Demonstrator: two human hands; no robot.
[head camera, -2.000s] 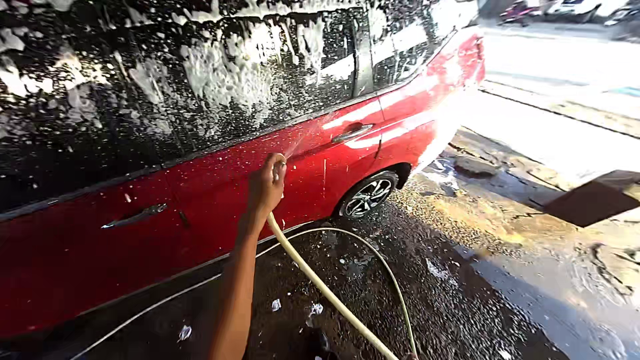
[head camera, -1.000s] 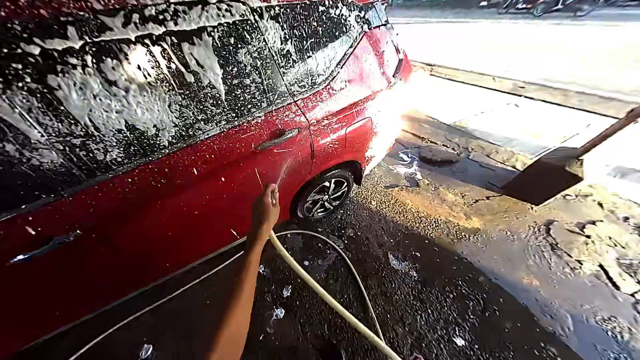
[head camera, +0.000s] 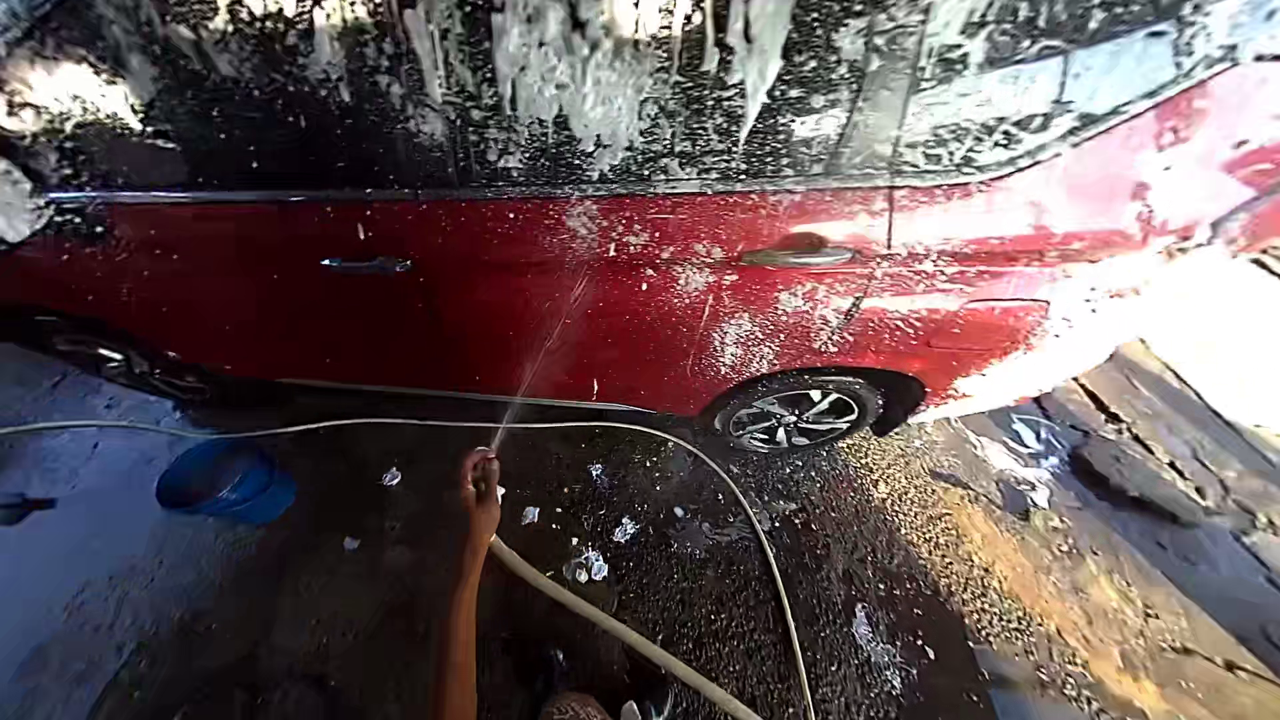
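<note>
My left hand (head camera: 482, 492) grips the end of a pale, flexible water hose (head camera: 620, 630), low and left of centre. Water (head camera: 545, 350) sprays upward from the hand toward the red door panel of a car (head camera: 480, 300). White foam (head camera: 570, 70) streaks the dark side windows, and flecks dot the paint near the rear door handle (head camera: 800, 252). Another handle (head camera: 366, 265) lies farther left. The rear wheel (head camera: 795, 415) is right of the hand. My right hand is out of view.
A blue bucket (head camera: 225, 480) stands on the wet ground at left. The hose loops across the ground below the car. Foam clumps (head camera: 588, 566) lie near my hand. Broken concrete slabs (head camera: 1135, 475) are at right.
The view has swung left, bringing the bucket and front wheel into sight. My left hand now appears lower against the car, below its sill, still gripping the hose.
</note>
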